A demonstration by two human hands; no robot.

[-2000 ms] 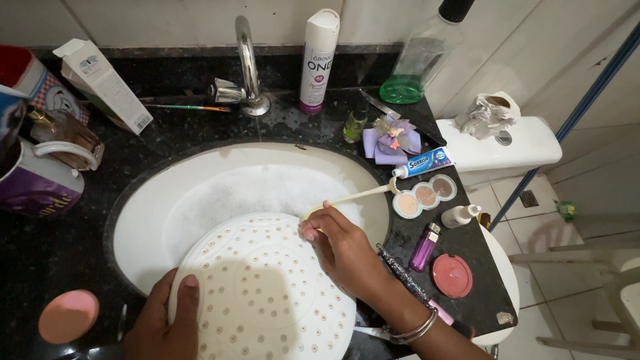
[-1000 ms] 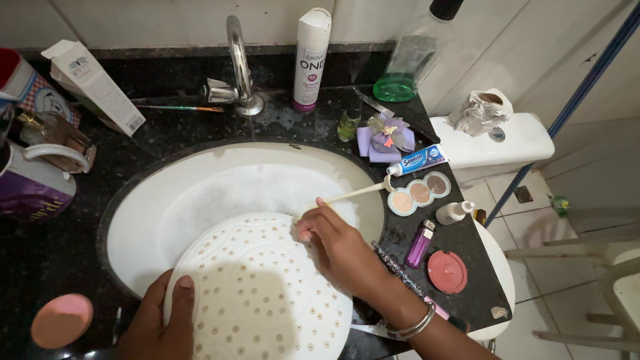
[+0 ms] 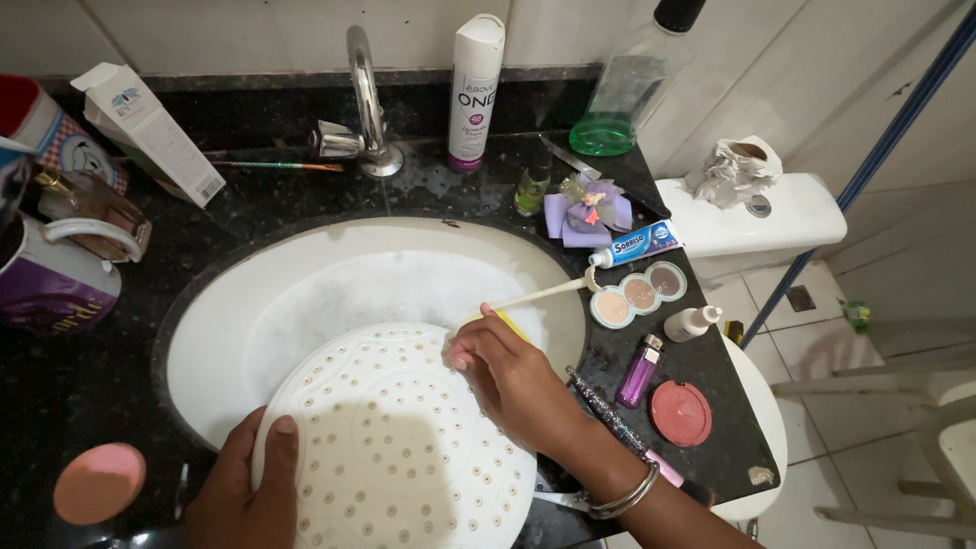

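A round white plate-like disc with many small holes (image 3: 381, 435) is tilted over the near side of a white oval washbasin (image 3: 229, 320), which holds white suds. My left hand (image 3: 252, 480) grips its left edge, thumb on the face. My right hand (image 3: 503, 366) is at its upper right edge, holding a slim cream-coloured stick, probably a toothbrush (image 3: 545, 293), whose curved end points right, toward the makeup palette (image 3: 639, 295). A bit of yellow shows behind the right fingers; what it belongs to is hidden. The lower edge of the disc is out of view.
Behind the basin stand a chrome tap (image 3: 370, 107), an aerosol can (image 3: 474, 95) and a bottle of green liquid (image 3: 610, 122). To the right lie a toothpaste tube (image 3: 637, 244), a purple lighter (image 3: 639, 374) and a pink compact (image 3: 681, 413). A mug (image 3: 61, 282) and a carton (image 3: 149, 133) stand left.
The right hand stays at the disc's upper right edge, with a small shift of its fingers. The left hand keeps its hold on the disc.
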